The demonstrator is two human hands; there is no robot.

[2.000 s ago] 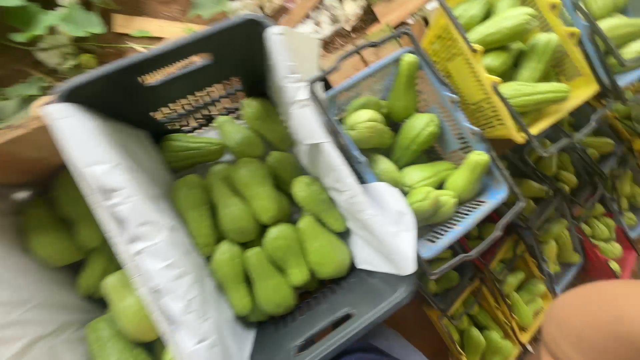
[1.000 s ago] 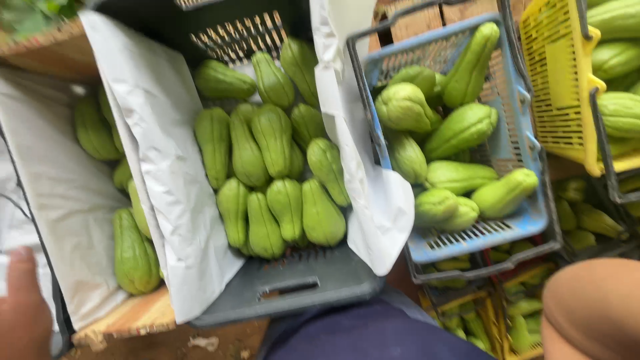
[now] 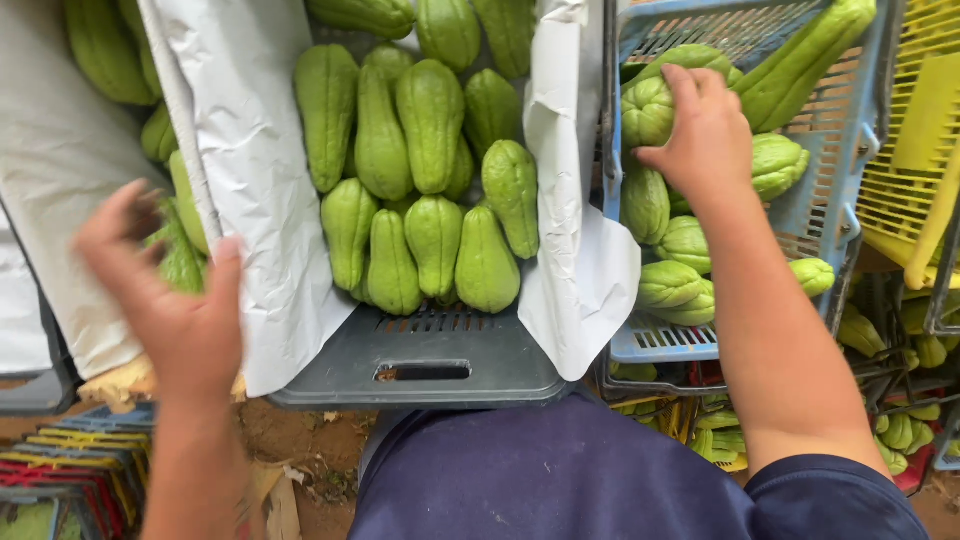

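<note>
My right hand [image 3: 709,135] reaches into the blue plastic basket [image 3: 664,349], its fingers on a chayote [image 3: 646,112] near the left side. Whether the fingers have closed on it cannot be told. Other chayotes [image 3: 682,241] lie around and below that hand. Blurred, with fingers spread, my left hand [image 3: 176,300] is over the left side, in front of a green chayote [image 3: 182,244]. Between both hands stands a black plastic crate [image 3: 337,367] lined with white paper [image 3: 251,180], holding rows of chayotes [image 3: 431,124].
A yellow basket [image 3: 919,135] stands at the right edge. Left of the crate is a paper-lined container [image 3: 52,195] with more chayotes. Stacked coloured baskets [image 3: 67,465] are at lower left. More filled baskets [image 3: 720,439] sit low on the right.
My right hand has come into view and into the blue basket. My left hand, at the left edge a second ago, is further right and more fully seen.
</note>
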